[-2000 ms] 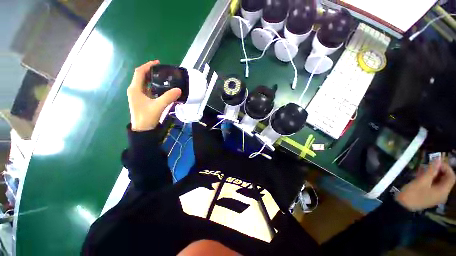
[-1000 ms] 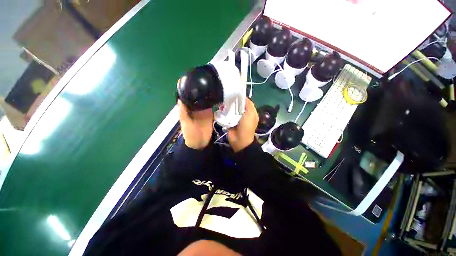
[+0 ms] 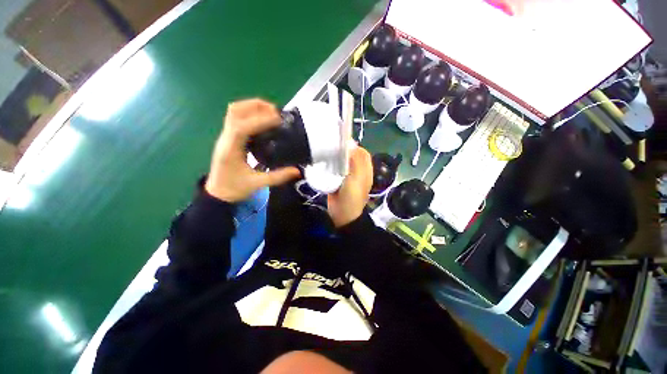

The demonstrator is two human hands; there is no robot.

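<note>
A white camera (image 3: 322, 135) with a black rounded front is held up in front of me, above the gap between the belt and the bench. Its black front points left and its white bracket is on the right. My left hand (image 3: 241, 150) grips the black front, thumb below and fingers above. My right hand (image 3: 352, 187) holds the white bracket end from below; its fingers are partly hidden behind it. Two more cameras stand at the bench's near edge, one (image 3: 409, 199) in plain view and one (image 3: 383, 172) partly behind my right hand.
Several cameras (image 3: 431, 82) stand in a back row with white cables. Behind them is a bright monitor (image 3: 512, 55). A keyboard (image 3: 468, 175) with a yellow tape roll (image 3: 505, 144) lies to the right, beside a black box (image 3: 585, 190). The green conveyor belt (image 3: 168, 109) runs along the left.
My right hand has come from the far right to the camera's bracket. My left hand has moved from under the black front to around its left side.
</note>
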